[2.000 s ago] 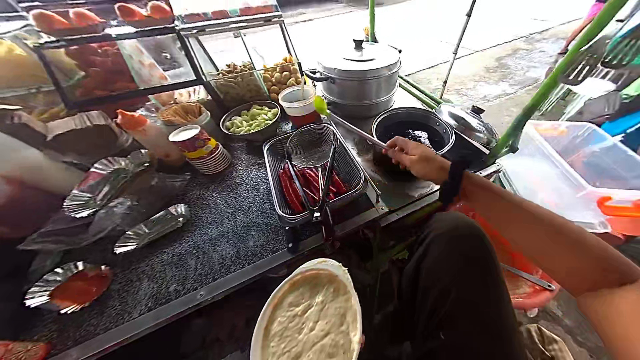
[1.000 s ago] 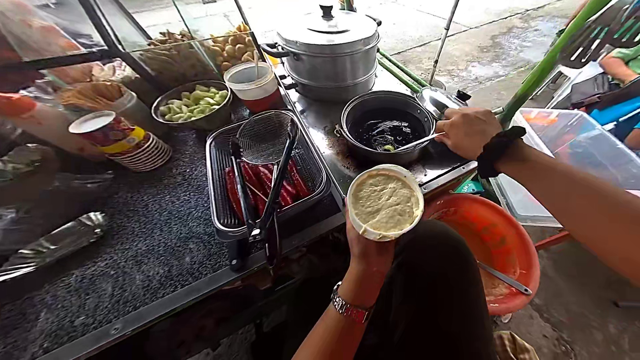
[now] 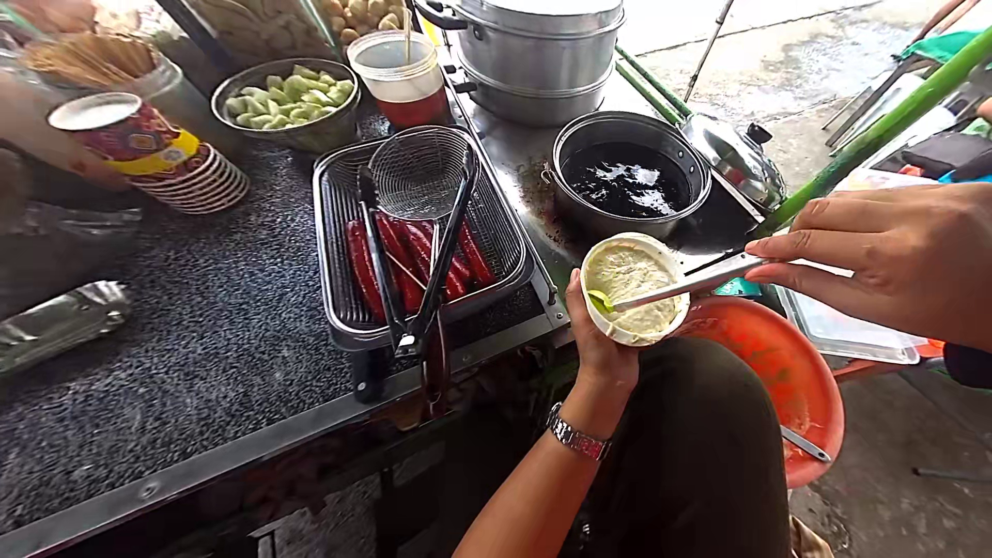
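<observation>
My left hand (image 3: 601, 345) is closed around a white tub of pale batter (image 3: 639, 267), held between the wire basket tray and my knee. Pinched in the fingers of my right hand (image 3: 868, 256) is the handle of tongs or a similar metal utensil (image 3: 697, 277); its light-green tip (image 3: 601, 302) dips into the batter at the tub's left side. Just behind the tub stands a metal pot of dark oil (image 3: 626, 178). Red sausages (image 3: 364, 263) lie in the wire basket tray (image 3: 329, 294), with black-handled tongs (image 3: 407, 341) and a wire skimmer (image 3: 422, 167) over them.
An aluminium steamer pot (image 3: 535, 62) stands behind, beside a metal lid (image 3: 732, 159). A bowl of green pieces (image 3: 287, 132), a tub of red sauce (image 3: 403, 101) and stacked paper cups (image 3: 155, 159) line the counter. An orange basin (image 3: 821, 387) sits right of my knee; a green pole (image 3: 876, 139) slants above.
My right hand has moved from the oil pot to the batter tub with the utensil. Two seconds ago the tub was lower, near the frame's bottom edge. The view has come closer to the counter.
</observation>
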